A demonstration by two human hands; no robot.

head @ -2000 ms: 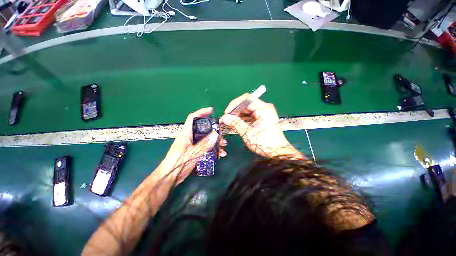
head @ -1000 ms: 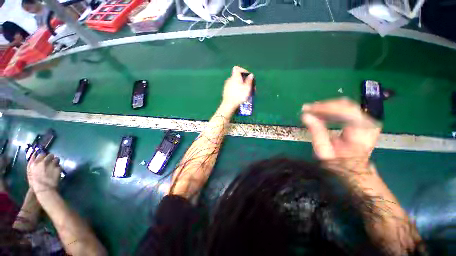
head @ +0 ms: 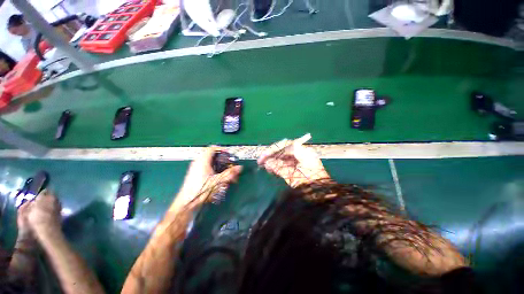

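Note:
My left hand (head: 210, 175) holds a black phone unit (head: 222, 162) over the bench, just in front of the metal edge strip. The fingers and palm cover much of the unit. My right hand (head: 296, 163) is just to its right, with a slim white pen-like tool (head: 301, 139) held between the fingers. The fingertips are near the phone but a gap shows between them. Another phone unit (head: 232, 115) lies on the green belt beyond my left hand, and one more phone (head: 124, 196) lies on the bench to the left.
On the belt (head: 299, 92) lie phones at left, a phone with a round module (head: 363, 109) at right, and dark units at far right. A neighbour's hands (head: 43, 212) hold a phone at lower left. A red tray (head: 115, 26) and white cables stand behind. Dark hair covers the lower middle.
My left hand has left a phone on the belt, come back and taken the phone from the bench. My right hand has moved back left, beside it, with the tool showing again.

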